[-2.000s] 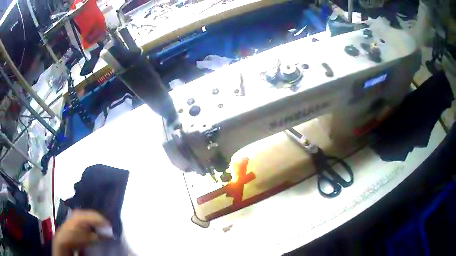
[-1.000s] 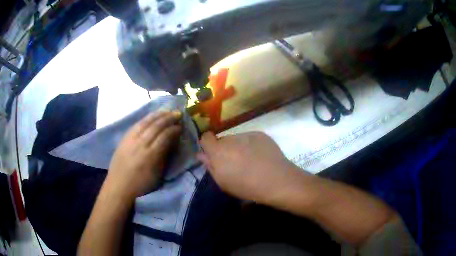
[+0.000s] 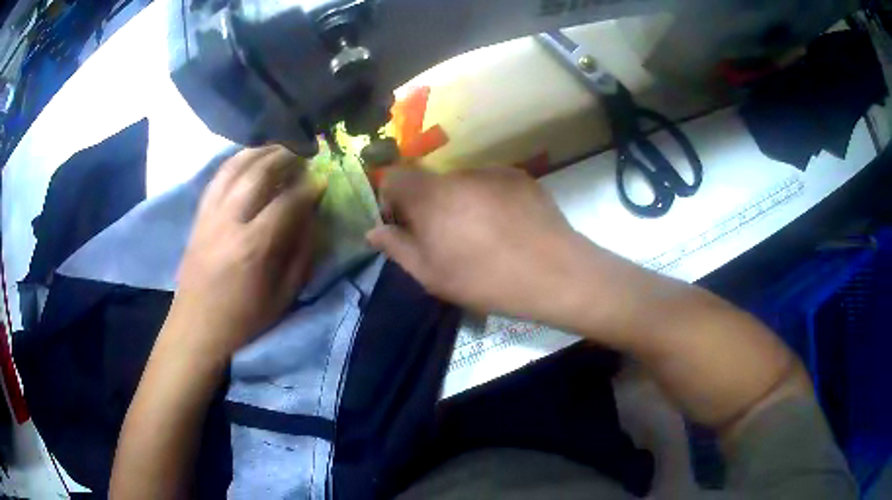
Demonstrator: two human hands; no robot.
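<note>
A garment of grey-blue cloth (image 3: 279,376) and dark navy cloth (image 3: 88,361) lies on the machine table and hangs over its front edge. Its grey-blue part runs up to the yellow-green lit needle area (image 3: 342,156) of the sewing machine (image 3: 284,68). My left hand (image 3: 249,244) lies flat on the grey-blue cloth, left of the needle area, fingertips close to it. My right hand (image 3: 460,229) grips the cloth's right edge between thumb and fingers, just right of and below the needle area. The presser foot is partly hidden by the glare and my fingers.
Scissors (image 3: 631,137) with black handles lie right of the needle. Orange-red tape (image 3: 416,122) is on the machine bed behind my right hand. A dark fabric scrap (image 3: 817,98) lies at the far right. Printed ruler marks (image 3: 729,225) run along the table edge. A blue crate (image 3: 851,332) is below at right.
Earlier the machine bed was bare and one hand was over dark cloth at left. Now both hands are at the needle with the garment. Since one second ago, the view has shifted, showing the machine higher.
</note>
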